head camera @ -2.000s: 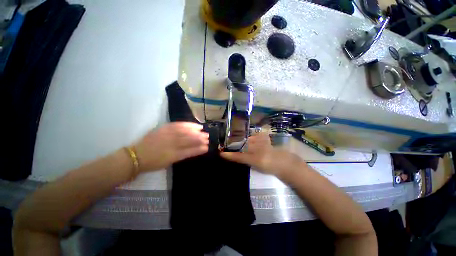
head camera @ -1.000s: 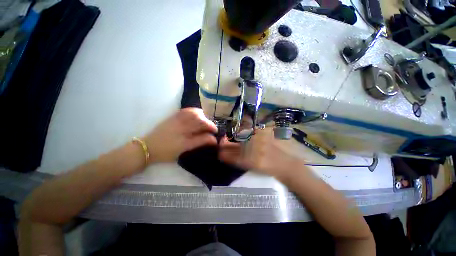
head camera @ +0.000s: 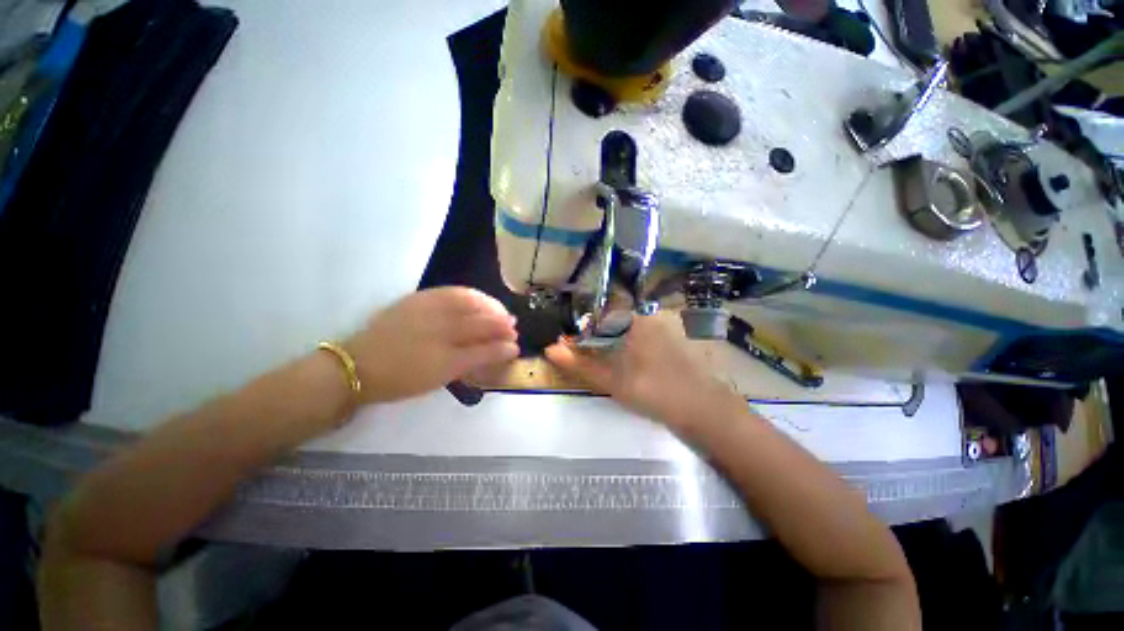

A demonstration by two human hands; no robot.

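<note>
The dark garment piece [head camera: 475,185] lies on the table left of and partly under the sewing machine head [head camera: 740,173]. Its near end is at the needle area, between my hands. My left hand [head camera: 444,343] lies on the piece's near left part, fingers together and pointing at the needle. My right hand [head camera: 635,364] is right of the needle, its fingertips at the cloth's near edge, partly behind the shiny take-up lever guard [head camera: 635,253]. Whether the right fingers grip the cloth cannot be told. The needle tip is hidden.
A thick stack of dark cut pieces [head camera: 86,185] lies at the left of the table. Yellow-and-black thread snips [head camera: 777,351] lie under the machine arm. The metal ruled edge [head camera: 407,487] runs along the front. Small round items [head camera: 974,449] are at the right.
The cloth has moved away from me, from hanging over the front edge to lying mostly beyond the needle. The tan plate in front of the needle now shows. Both hands remain beside the needle.
</note>
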